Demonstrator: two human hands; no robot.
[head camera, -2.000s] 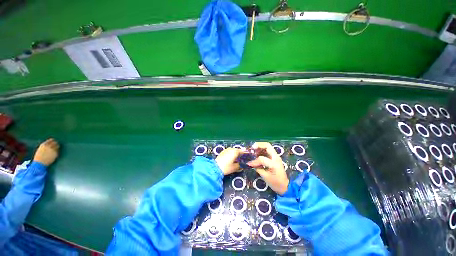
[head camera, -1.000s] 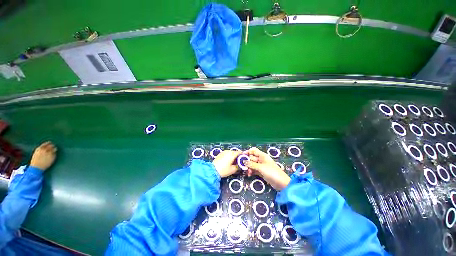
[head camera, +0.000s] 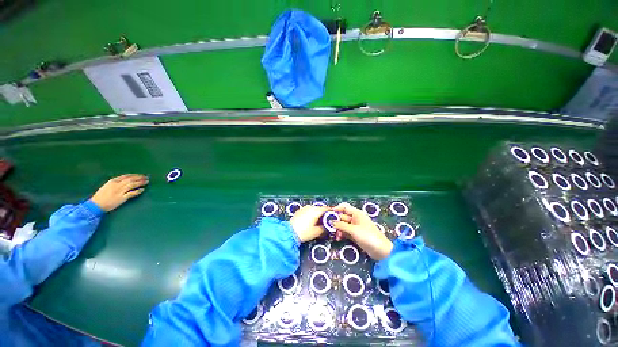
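A ring-faced component (head camera: 331, 221), a white ring around a dark centre, is held in the fingertips of both hands, its ring facing up towards me. My left hand (head camera: 309, 222) grips it from the left and my right hand (head camera: 357, 229) from the right. Both hands are above the back part of a clear blister tray (head camera: 305, 332) that holds rows of the same components. My hands and sleeves hide some of the pockets.
The tray lies on the green conveyor belt (head camera: 203, 210). A single component (head camera: 174, 175) lies on the belt at the left, near another person's hand (head camera: 120, 191). Stacked blister trays (head camera: 515, 244) stand at right. A blue cloth cap (head camera: 296, 59) hangs on the green panel.
The loose component on the belt has moved left. The other person's hand has reached right towards it. The component in my fingers, mostly hidden two seconds ago, now shows its white ring.
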